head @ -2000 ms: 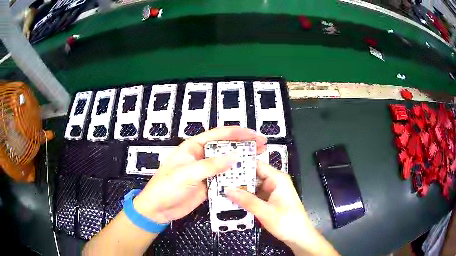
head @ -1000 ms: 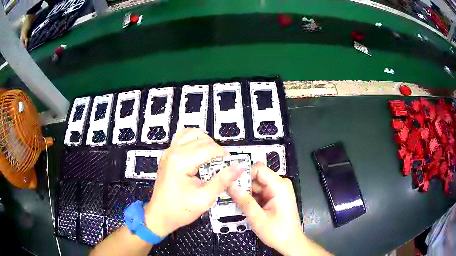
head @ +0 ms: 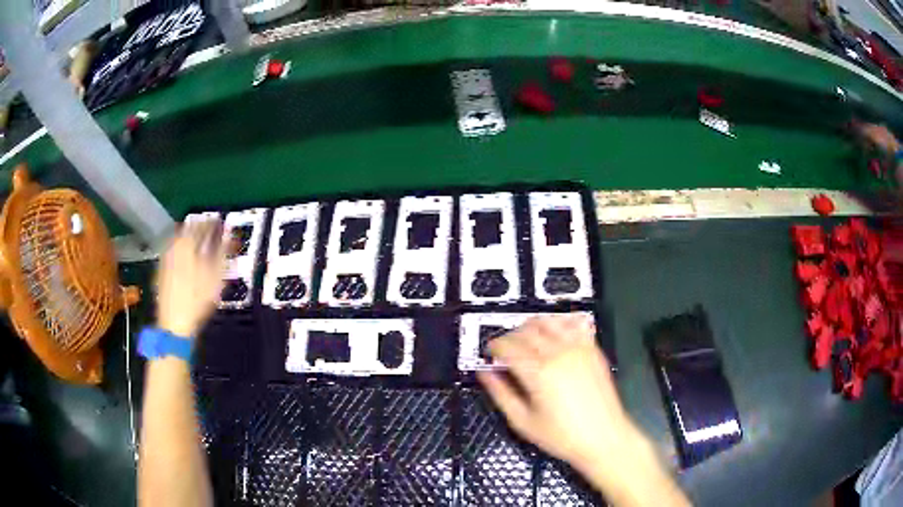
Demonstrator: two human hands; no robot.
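My left hand [head: 191, 277], with a blue wristband, is over the leftmost white phone housing at the tray's upper left; it is blurred and hides most of that housing. My right hand [head: 543, 381] is over the right part of a sideways white housing [head: 475, 322] in the tray's middle row; its fingertips partly hide the housing. Whether either hand grips a housing cannot be told. A row of upright housings [head: 376, 208] fills the top of the black tray [head: 436, 342]. Another sideways housing [head: 365, 347] lies left of centre. The lower pockets show bare textured plastic.
A green conveyor belt [head: 337, 149] beyond carries a white housing-like piece [head: 477, 102] and small red parts [head: 536, 97]. A dark phone [head: 696, 388] lies right of the tray, with heaped red parts [head: 845, 297] beyond. An orange fan [head: 61, 277] and grey post stand left. Another person's hand [head: 877, 139] shows far right.
The white piece worked on between my hands is gone from them. A white piece now lies on the belt. My left hand has moved up and left; my right hand is at the sideways housing.
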